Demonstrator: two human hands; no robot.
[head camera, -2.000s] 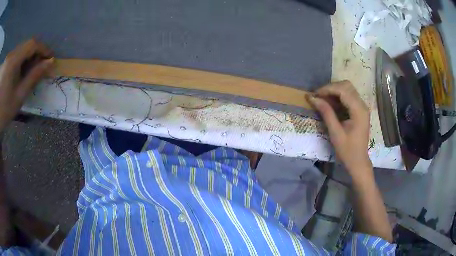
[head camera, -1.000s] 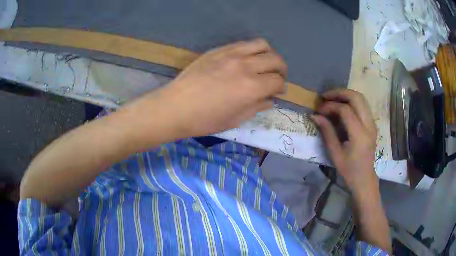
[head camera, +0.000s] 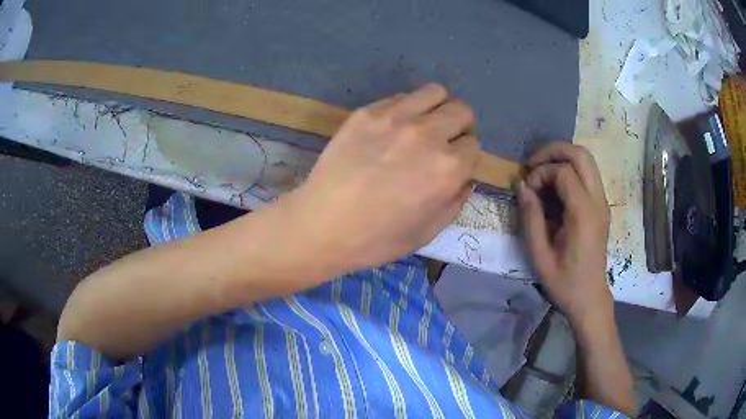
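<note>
A long, narrow tan template strip (head camera: 221, 95) lies along the near edge of the grey cloth (head camera: 327, 49) and runs out past the left of the picture. My right hand (head camera: 563, 213) pinches the strip's right end between thumb and fingers. My left hand (head camera: 401, 168) is over the strip close to that end, back of the hand up, fingers bent; it covers part of the strip, and its fingertips are hidden. A thin dark edge of cloth shows along the strip's near side.
The iron (head camera: 695, 204) stands at the right, with a yellow-orange bundle (head camera: 732, 135) behind it and white scraps (head camera: 683, 49) farther back. A blackish piece (head camera: 560, 12) lies at the far edge. Loose threads lie on the white table edge (head camera: 196, 172).
My left hand has left the strip's left end and moved right, across to near my right hand. My right hand stays at the right end. The view has shifted.
</note>
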